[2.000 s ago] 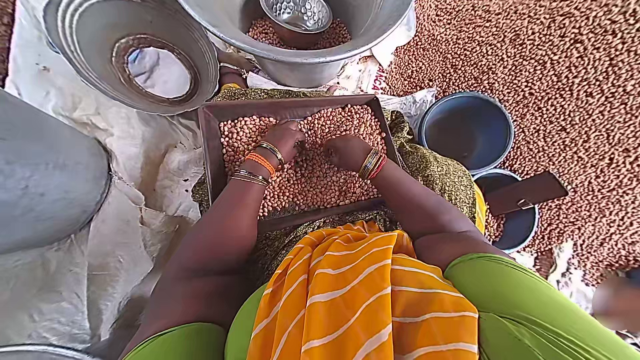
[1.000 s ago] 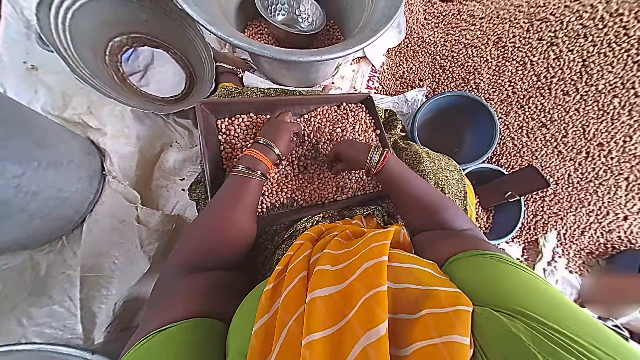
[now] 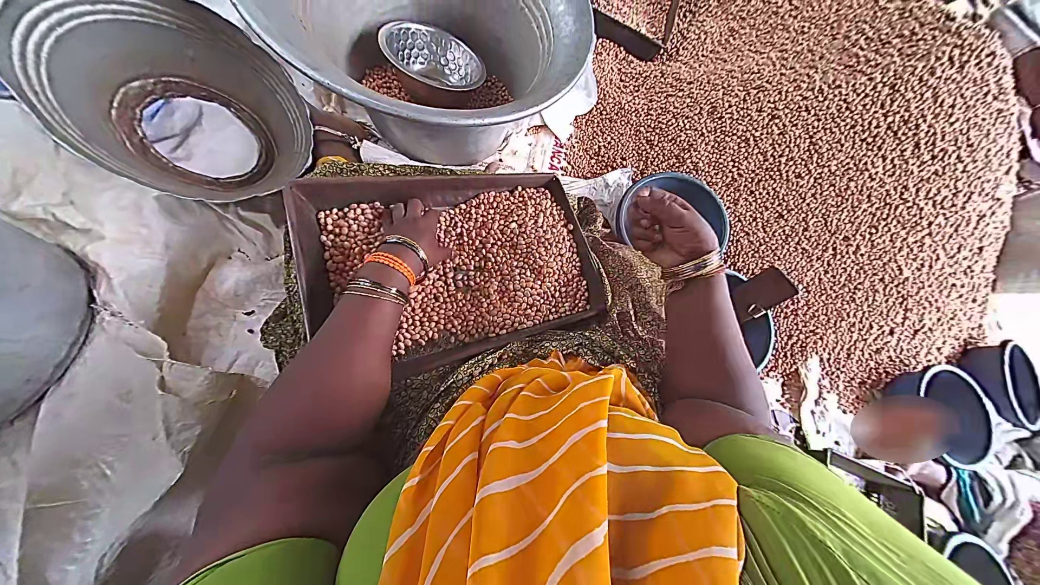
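A dark rectangular metal tray (image 3: 447, 188) lies on my lap, filled with small reddish-brown nuts or seeds (image 3: 520, 252). My left hand (image 3: 416, 231) rests on them in the tray's left half, fingers spread, palm down. Over the round blue tub (image 3: 700, 191) to the right of the tray is my right hand (image 3: 670, 227), palm partly turned up with the fingers curled; a few pieces seem to lie in it. Bangles circle both wrists.
A large metal basin (image 3: 479, 130) with a perforated metal bowl (image 3: 431, 55) stands beyond the tray. At upper left is an upturned metal vessel (image 3: 65, 89) with a hole. A second blue tub (image 3: 760, 337) holds a dark flat piece (image 3: 765, 294). A heap of nuts (image 3: 853, 162) spreads right.
My right hand has moved right, out of the tray and over the blue tub. My left hand has stayed over the tray, its fingers now spread on the contents.
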